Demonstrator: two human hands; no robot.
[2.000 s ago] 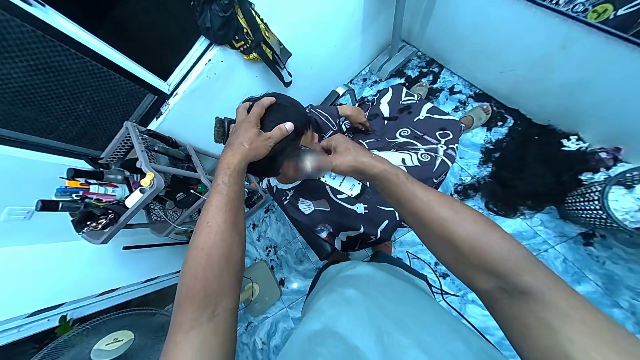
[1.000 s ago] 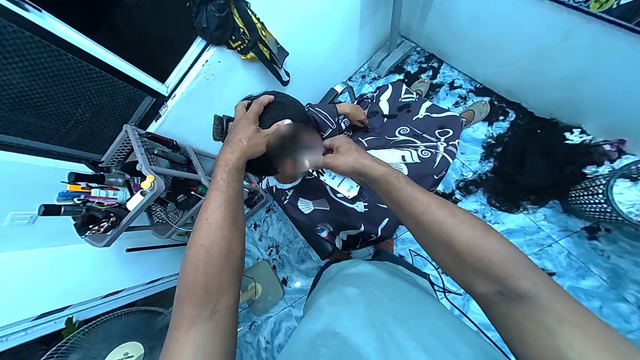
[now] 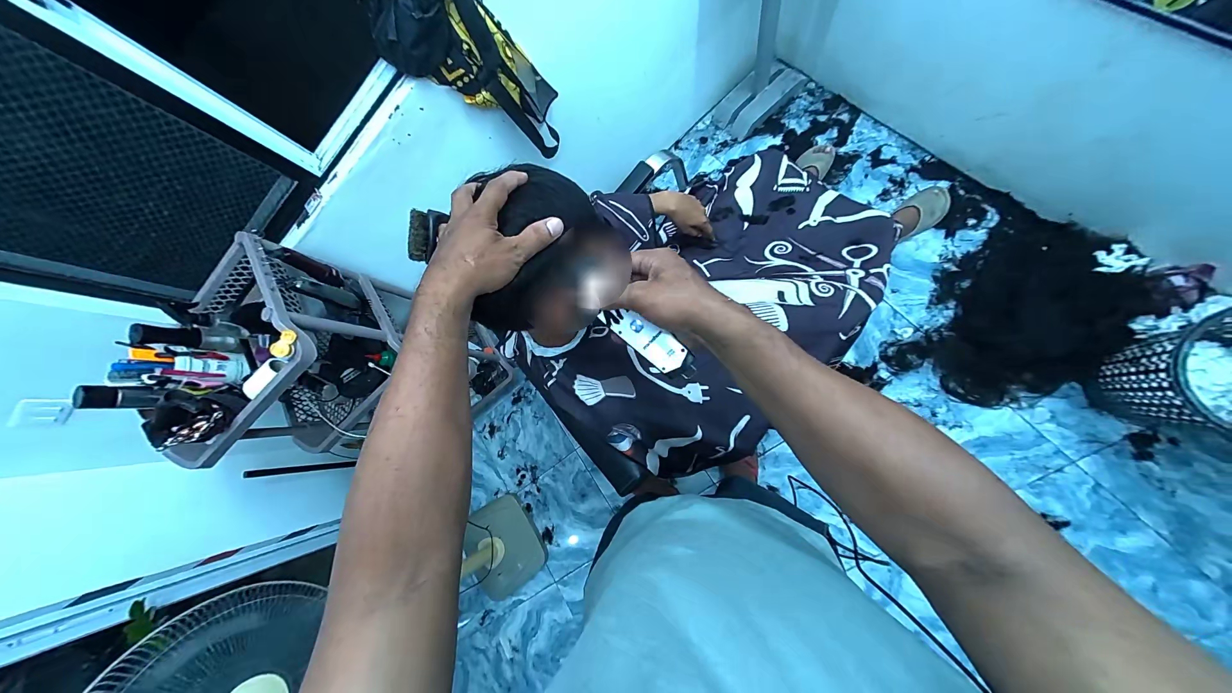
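Note:
My left hand (image 3: pixel 496 236) lies spread on the dark hair of a seated person's head (image 3: pixel 553 197), thumb apart from the fingers. Beside the blurred face, my right hand (image 3: pixel 664 289) has its fingers bent together; a small pale thing seems to be at the fingertips, but the blur hides what it is. A dark barber's cape (image 3: pixel 818 231) printed with scissors, combs and brushes covers the person. On the cape, just below my right hand, rests a white hair clipper (image 3: pixel 650 342). The person's own hand (image 3: pixel 685 214) shows at the cape's upper edge.
Left stands a grey plastic rack (image 3: pixel 298 361) with bottles, pens and tools. A brush (image 3: pixel 421 236) shows behind the head. Cut hair (image 3: pixel 1020 298) is heaped on the tiled floor by a mesh basket (image 3: pixel 1141 375). A fan (image 3: pixel 221 640) and black cords (image 3: pixel 866 568) are low in view.

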